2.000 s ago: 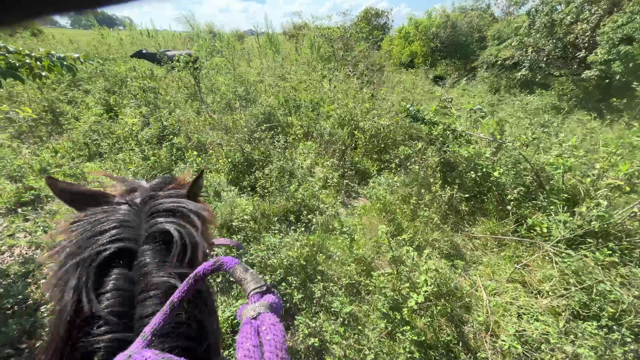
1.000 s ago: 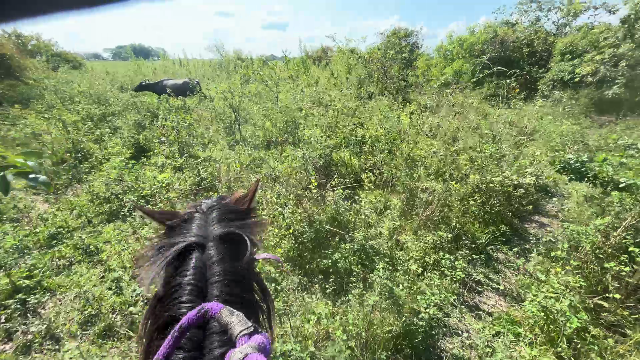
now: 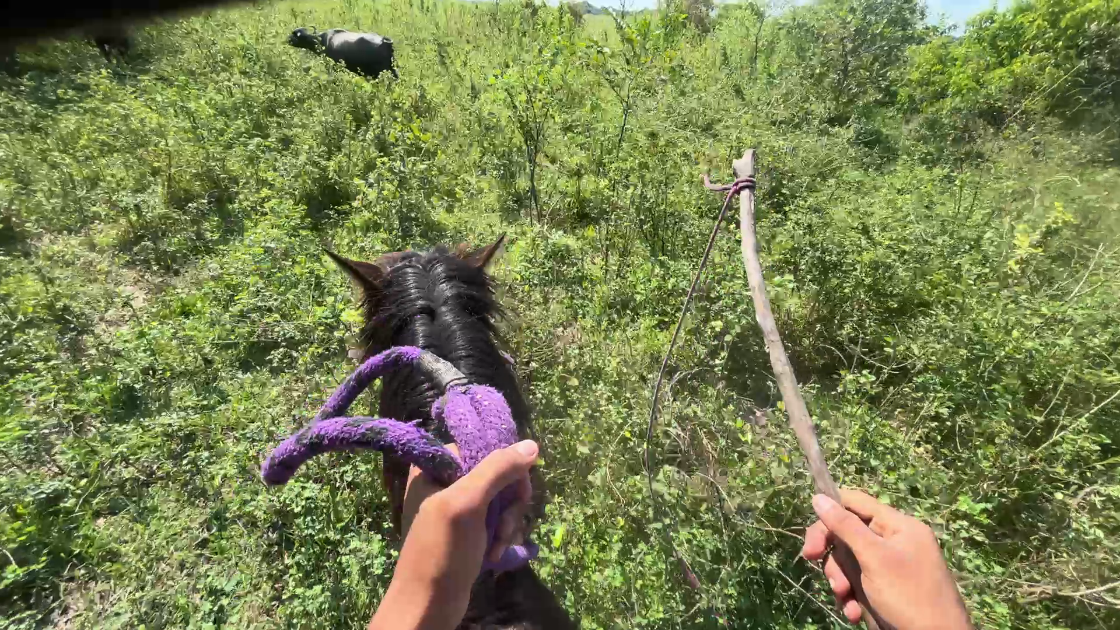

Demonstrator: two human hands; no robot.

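My left hand [image 3: 468, 516] is closed around a thick purple rope rein [image 3: 477, 424], held above the neck of a dark-maned horse [image 3: 437, 306]. A loop of the rope sticks out to the left of the hand. At the lower right my right hand [image 3: 879, 556] grips the lower part of a long wooden stick [image 3: 774, 337], which points up and slightly left. Near the stick's top a thin cord [image 3: 687, 306] is tied and hangs down into the view of the weeds. The horse's head faces away, ears raised.
Dense green weeds and low shrubs [image 3: 219, 289] surround the horse. A dark bovine [image 3: 354, 51] stands at the upper left, with another dark shape [image 3: 112, 42], partly hidden, farther left. Taller bushes [image 3: 1006, 70] grow at the upper right. A dark blurred edge crosses the top left corner.
Both hands and the stick with its cord have come into view; none shows in the earlier frames. More of the purple rope is visible than one second ago. The view has tilted down.
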